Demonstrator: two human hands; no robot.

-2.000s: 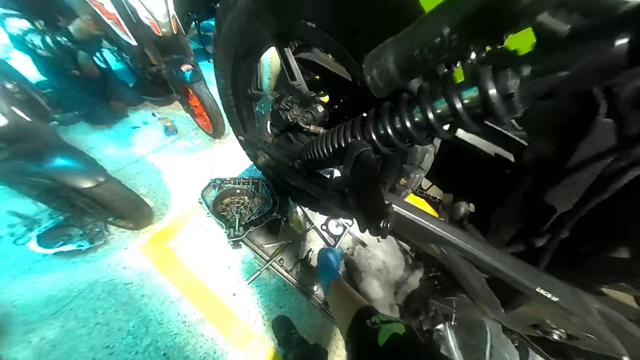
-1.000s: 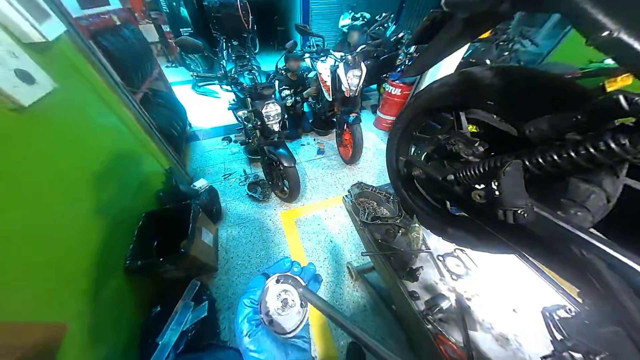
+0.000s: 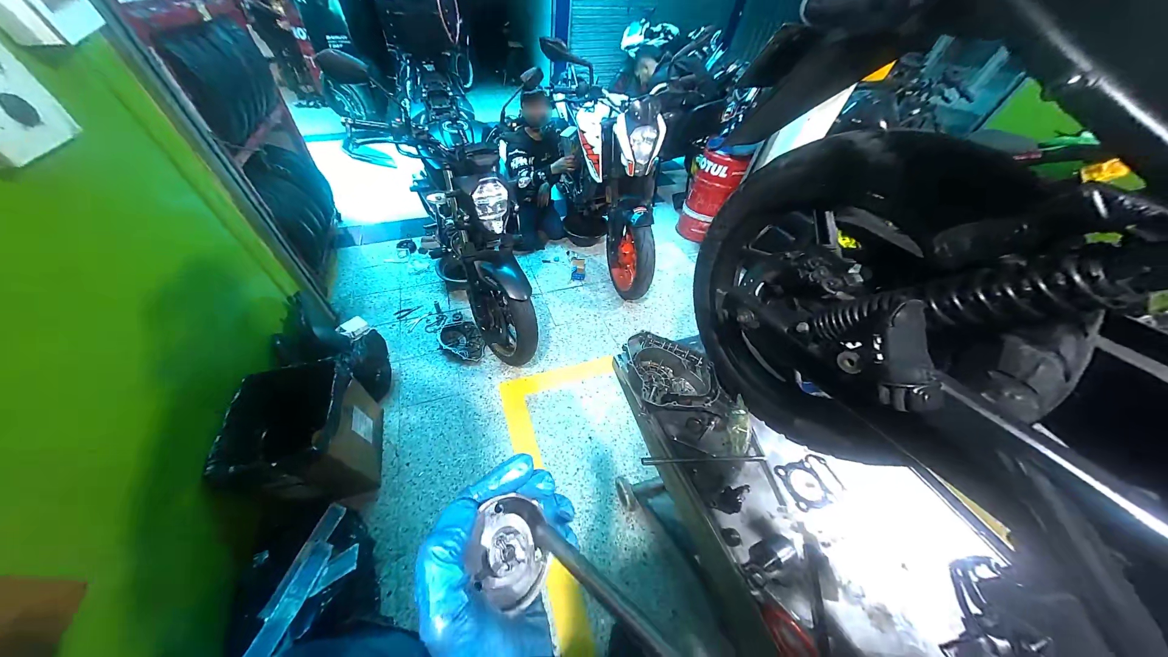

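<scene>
My left hand, in a blue glove, holds a round grey metal cover at the lower middle, its inner side facing me. The end of a dark rod-like tool lies over the cover's upper right edge; its other end runs out of view at the bottom. My right hand is not in view. To the right, a metal engine cover holding small parts sits on the far end of a metal bench. A gasket and dark metal parts lie nearer on the bench.
A motorcycle's rear wheel and shock absorber stand over the bench at right. A cardboard box is beside the green wall. Ahead are two motorcycles, a crouching person and a red drum.
The view has swung up and left from the bench. A gloved hand was down at the bench two seconds ago; my left hand with the round cover and the rod-like tool have since come into view.
</scene>
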